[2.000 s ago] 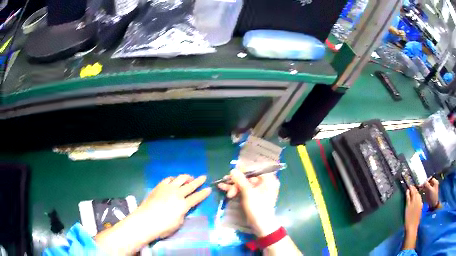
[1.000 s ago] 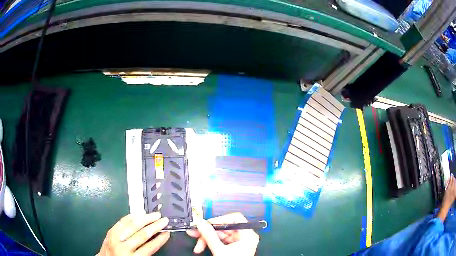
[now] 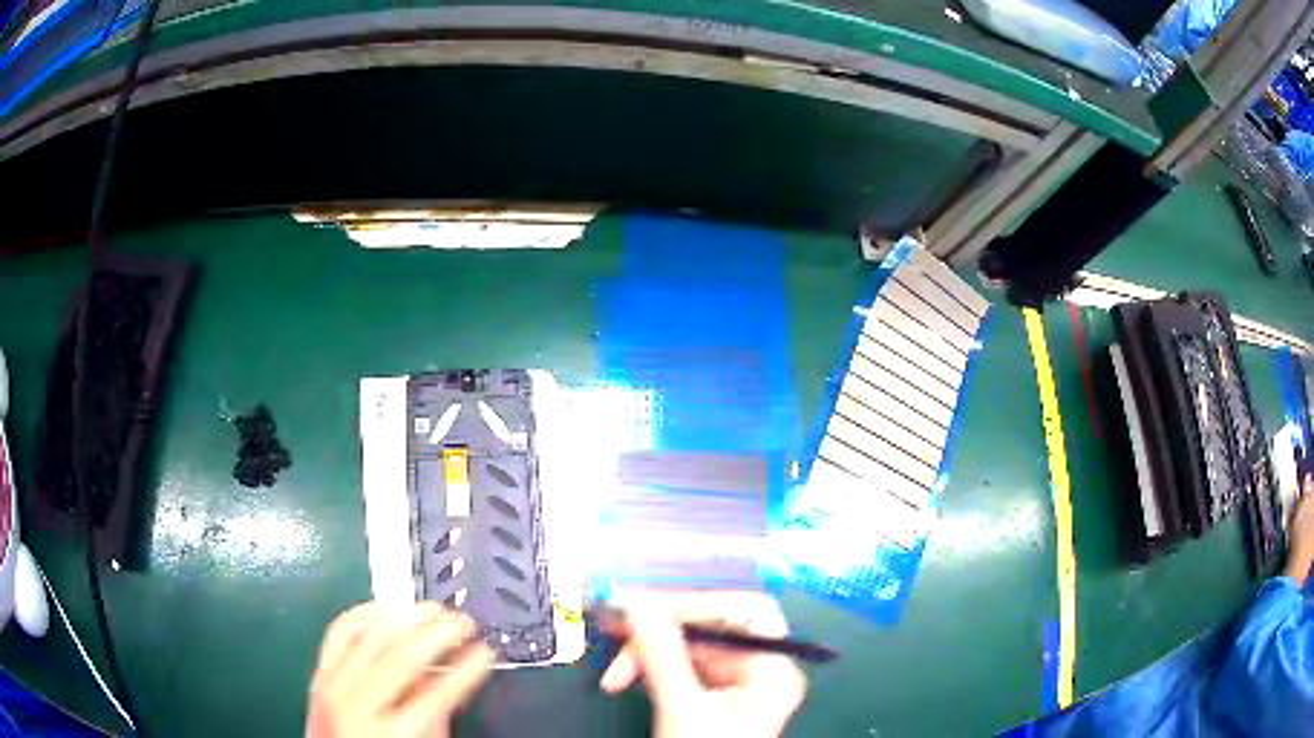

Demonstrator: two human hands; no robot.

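Observation:
A dark grey phone housing (image 3: pixel 483 534) with white slanted marks and a yellow-orange strip lies on a white liner (image 3: pixel 385 490). My left hand (image 3: pixel 396 678) is blurred at the housing's lower left corner, fingers over its edge; whether it grips the housing is hard to tell. My right hand (image 3: pixel 706 670) is right of the housing's lower end and holds a slim black pen-like tool (image 3: pixel 764 643), perhaps tweezers, its tip end pointing left near the liner's edge. A column of tan-grey strips (image 3: pixel 905 382) on blue-edged backing lies to the right.
Blue film (image 3: pixel 699 310) lies behind my right hand. A black clump (image 3: pixel 261 446) and a dark foam tray (image 3: pixel 108 411) are at left. Stacked black trays (image 3: pixel 1174 425) stand right of the yellow line (image 3: pixel 1056 505). A green shelf (image 3: pixel 865 65) crosses above. Another person's arm (image 3: pixel 1268 634) is at right.
Since one second ago, my right hand has moved slightly right and away from the housing's lower edge with the tool. My left hand has shifted slightly. Earlier, both hands were over the blue film and strips.

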